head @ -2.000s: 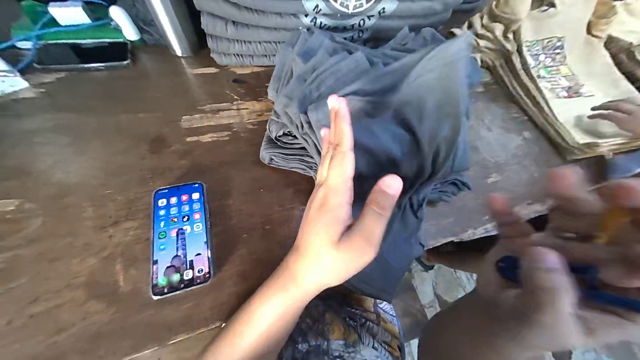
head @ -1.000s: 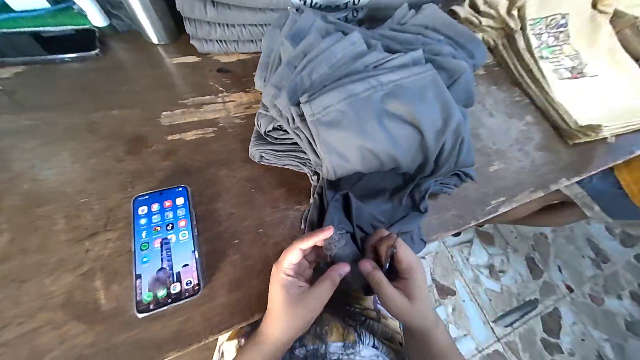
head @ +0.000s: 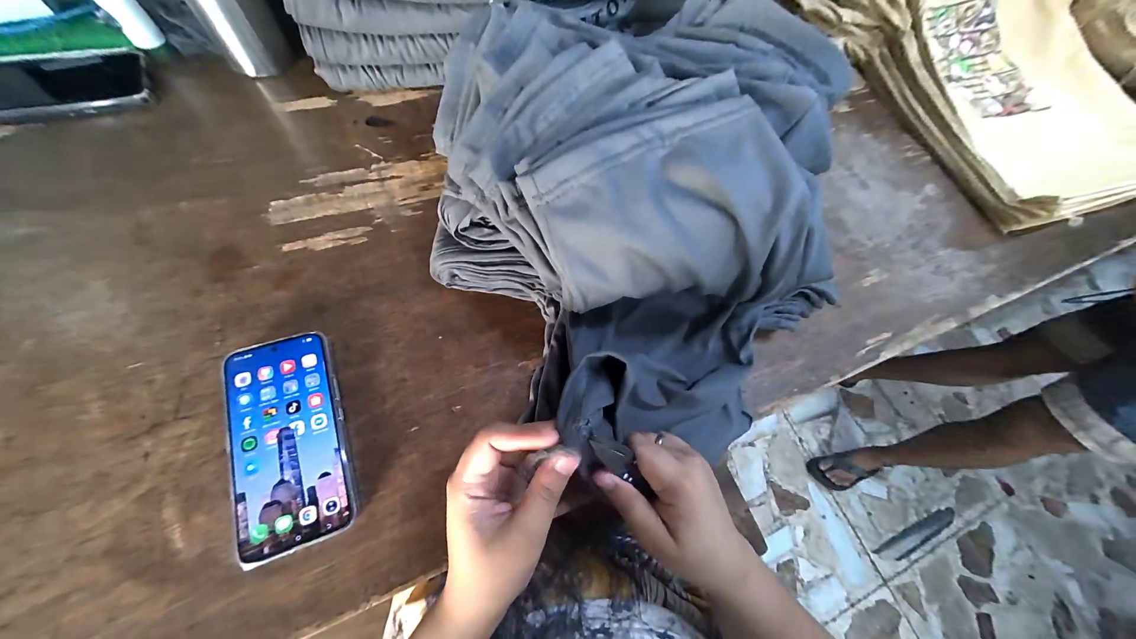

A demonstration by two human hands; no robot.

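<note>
A heap of grey cloth garments lies on the wooden table, its darker lower part hanging toward me over the near edge. My left hand pinches a fold of this dark grey cloth between thumb and fingers. Close beside it on the right, my right hand is closed on a small dark tool, perhaps thread snips, its tip at the cloth. The fingers hide most of the tool, so its exact kind cannot be told. A ring shows on a finger of the right hand.
A lit smartphone lies on the table at the left. Behind are a folded grey stack, a metal cylinder and another dark device. Tan printed cloths lie at the upper right. A person's legs are beyond the table edge.
Two seconds ago my left hand was spread beside the heap and my right was raised at the right; both came together at the cloth's lower edge. The left hand has taken hold of the cloth.
</note>
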